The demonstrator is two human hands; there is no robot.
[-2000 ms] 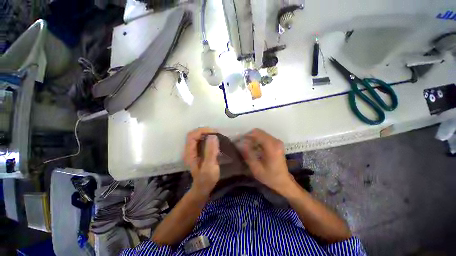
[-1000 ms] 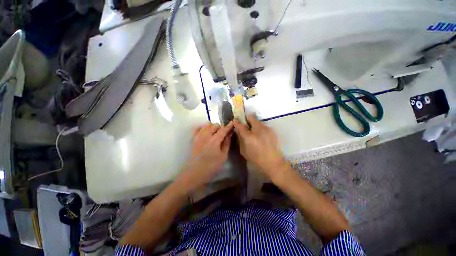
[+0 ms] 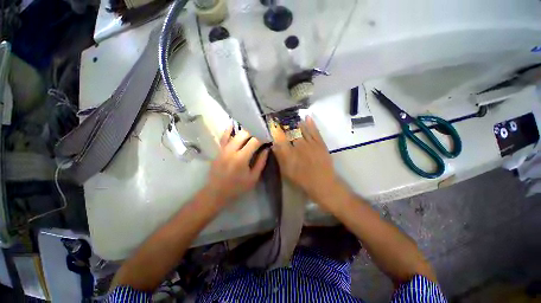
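Observation:
A layered grey-brown fabric strip [image 3: 287, 204] runs from the sewing machine's needle area over the table edge to my lap. My left hand [image 3: 237, 160] holds its upper end at the left, fingers bent onto the fabric. My right hand [image 3: 299, 157] lies on its right side, fingers spread towards the needle area. The machine head [image 3: 255, 65] stands just beyond my fingertips. The presser foot and needle are hidden by the head and my fingers, so I cannot tell whether the foot is down.
Fanned grey strips [image 3: 118, 118] lie left of the flexible lamp neck [image 3: 164, 59]. A white scrap [image 3: 176, 142] is below the lamp. Right of the needle are a slim black bar [image 3: 354, 100], green-handled shears [image 3: 424, 145] and a black card-like item [image 3: 516, 134].
Both hands have moved from the table's front edge up to the needle area with the fabric. The camera view has come closer to the machine head.

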